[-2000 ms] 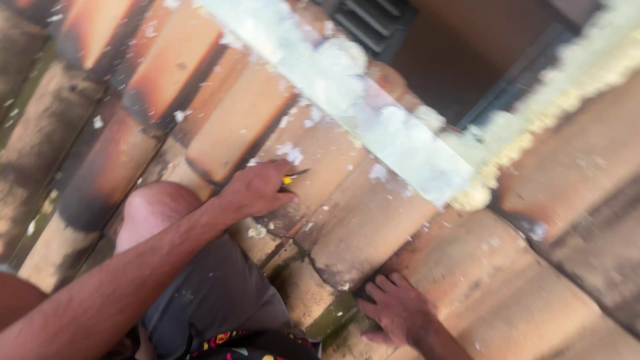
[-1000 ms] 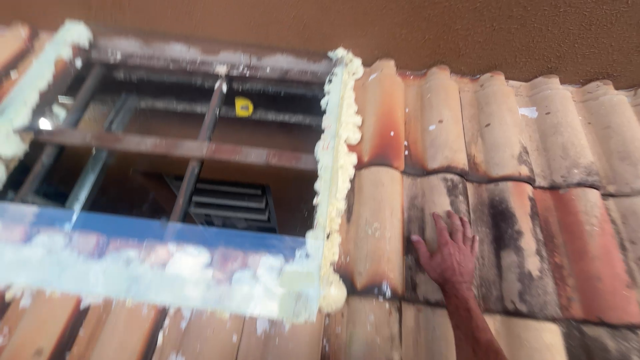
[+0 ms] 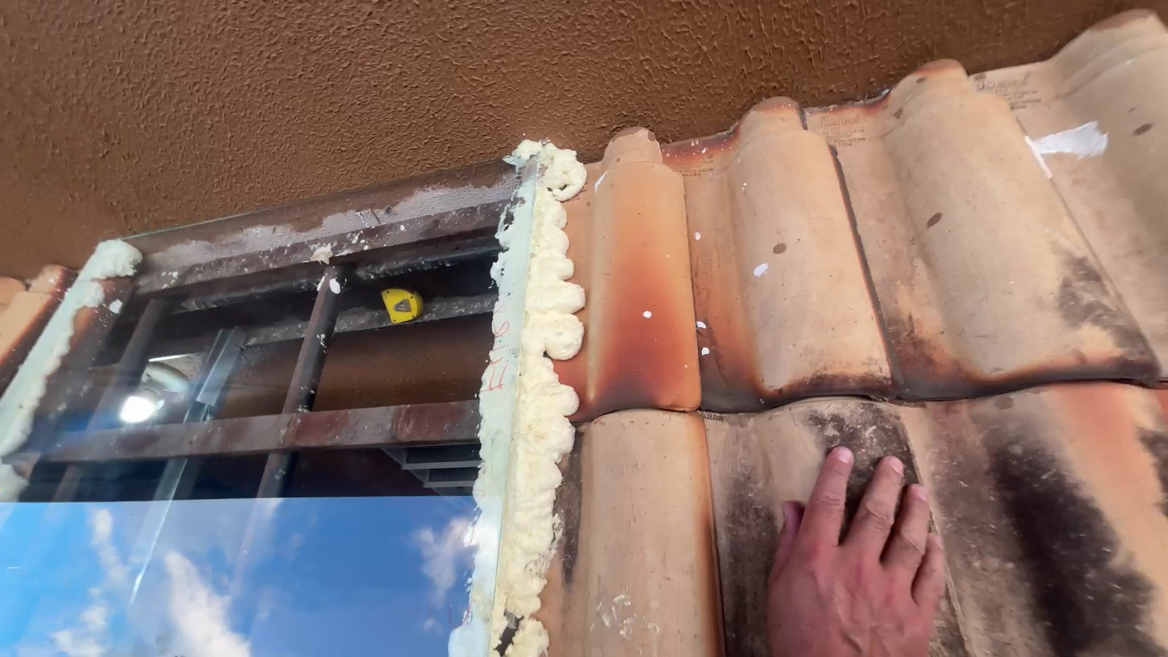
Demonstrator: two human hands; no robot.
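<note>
My right hand (image 3: 853, 570) rests palm down with fingers spread on a dark-stained clay roof tile (image 3: 757, 493), holding nothing. My left hand is out of the frame. To the left of my right hand, a glass pane (image 3: 274, 584) reflects sky and clouds. Lumpy, pale yellow expanding foam (image 3: 545, 365) runs along the pane's right edge, and more foam (image 3: 55, 338) lines its left edge. A yellow tape measure (image 3: 402, 305) lies near the metal bars, at the upper part of the pane.
A textured brown wall (image 3: 365, 100) rises behind the tiles and the pane. Dark metal bars (image 3: 265, 433) cross beneath the glass. Overlapping clay tiles (image 3: 1013, 228) extend to the right, with a white fragment (image 3: 1072, 141) on one. A lit lamp (image 3: 139, 407) shows through or in the glass.
The view has swung up toward the wall. My left hand, which held a small yellow-handled tool two seconds ago, has left the view. My right hand stays on the tiles.
</note>
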